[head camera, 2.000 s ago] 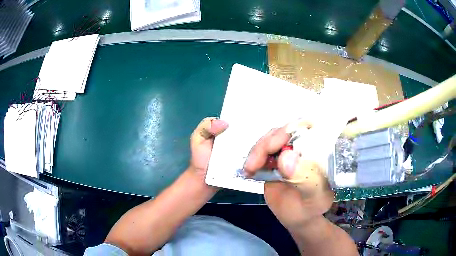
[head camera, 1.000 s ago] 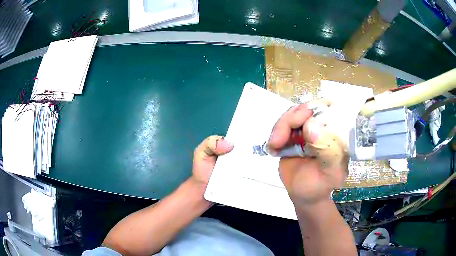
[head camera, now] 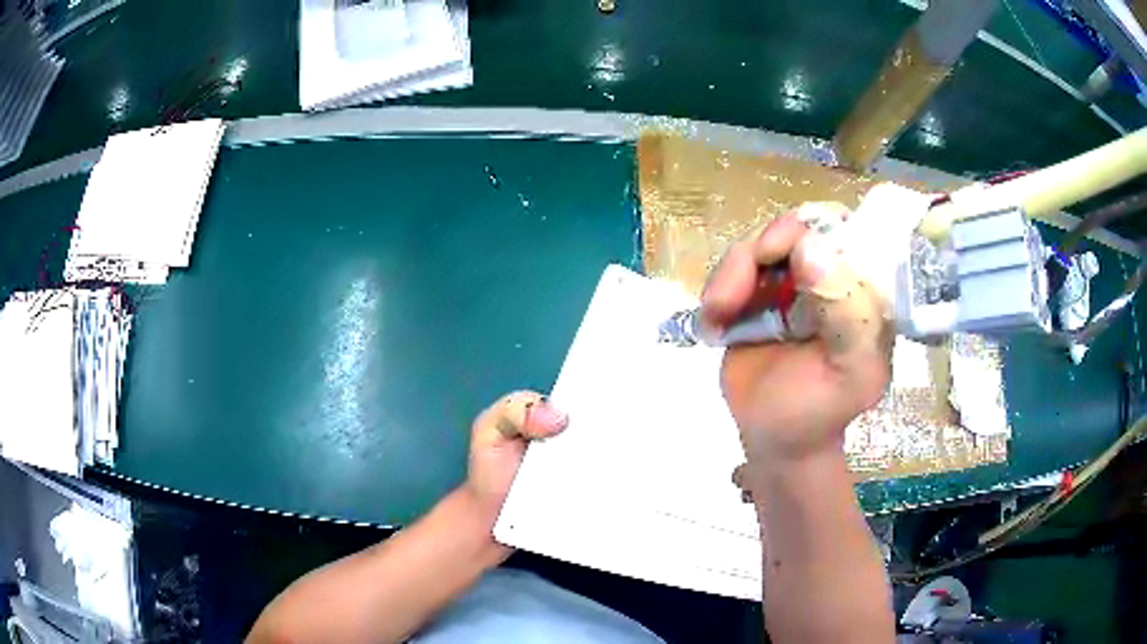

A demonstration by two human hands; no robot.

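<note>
My left hand grips the left edge of a white rectangular plate, thumb on top. The plate is tilted over the bench's front edge; I cannot tell if it is a shell or a panel, and no opening shows. My right hand is closed around the glue gun, with a red part at the fingers. The gun's nozzle points left over the plate's upper part. Part of the plate is hidden behind my right hand and forearm.
The brown work board lies behind and right, with a white sheet partly hidden on it. A yellow hose runs from the gun to the right. Panel stacks with red wires stand at left. White shells lie at the back on the green bench.
The plate and my left hand have moved down toward me. My right hand with the gun has moved up and right, and the nozzle is now nearer the plate's far end.
</note>
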